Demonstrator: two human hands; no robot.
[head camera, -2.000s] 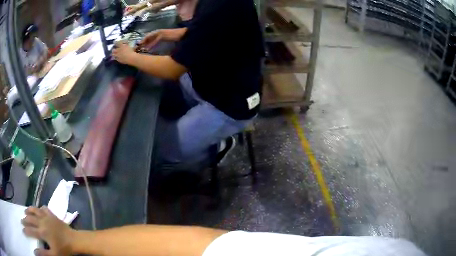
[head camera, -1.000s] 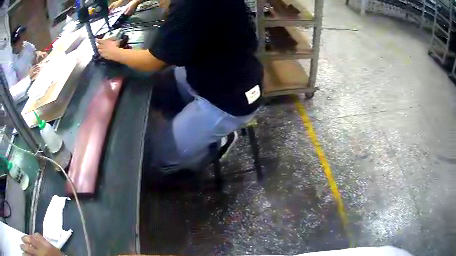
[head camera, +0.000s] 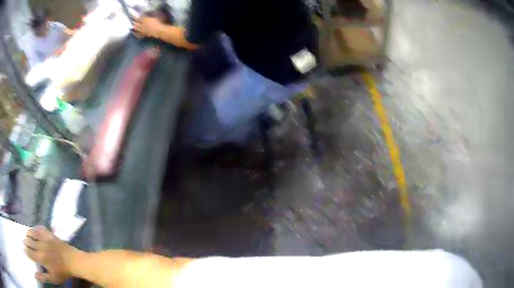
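Observation:
The frame is blurred. My right hand (head camera: 51, 254) is at the lower left, its arm reaching in from the right in a white sleeve. Its bent fingers rest at the edge of a white machine surface (head camera: 16, 247), which is cut off by the picture's rim. Whether the fingers hold anything cannot be told. My left hand is out of the picture. Crumpled white paper (head camera: 67, 209) lies just beyond my right hand.
A long dark-red board (head camera: 119, 121) lies on the dark green bench (head camera: 147, 135). Green-tipped bottles (head camera: 69, 116) stand behind. A pale hose crosses near the paper. A person in black (head camera: 253, 34) sits at the bench. A shelf rack (head camera: 355, 42) and yellow floor line (head camera: 389, 138) are right.
The view has shifted, so the board and seated person appear higher and further right. More of my right hand and forearm shows than a second ago.

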